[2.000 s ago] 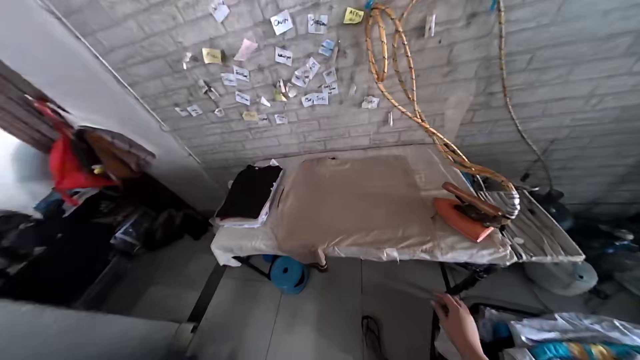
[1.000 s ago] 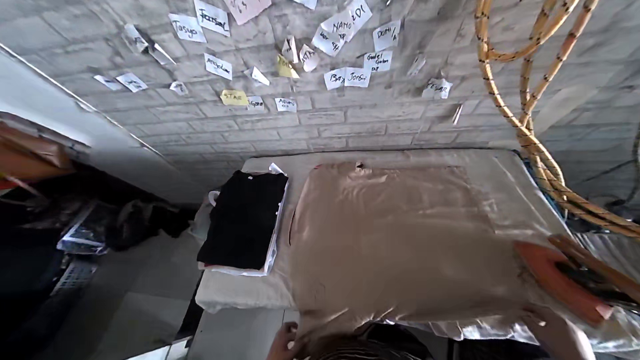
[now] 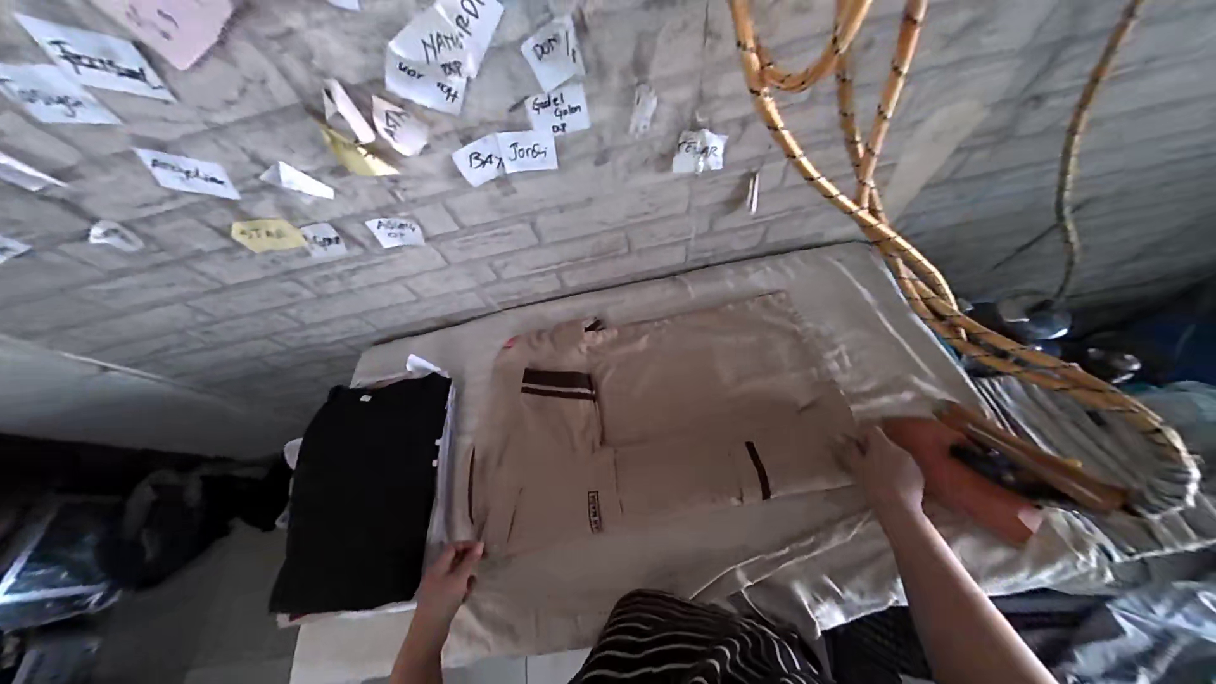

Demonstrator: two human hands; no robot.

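Note:
A tan garment with dark brown stripes (image 3: 684, 389) lies partly folded over on the cloth-covered ironing table. My left hand (image 3: 448, 579) pinches its near left corner between thumb and fingers. At the garment's near right edge is my right hand (image 3: 883, 465), its fingertips on the fabric; whether they grip it is unclear. Just right of that hand rests an orange clothes iron (image 3: 959, 475) with a brown handle. A pile of folded clothes with a black garment on top (image 3: 366, 494) sits left of the tan garment.
Thick orange corded tubing (image 3: 826, 180) hangs down toward the iron. Behind the table stands a brick-patterned wall (image 3: 570, 242) bearing handwritten paper notes. Plastic-wrapped items (image 3: 62, 551) lie at the far left. Grey fabric (image 3: 1035, 418) lies under the tubing at the right.
The near part of the tan garment has been folded over, and its stripes now show. Both hands are now at its near corners. The view has moved closer to the table.

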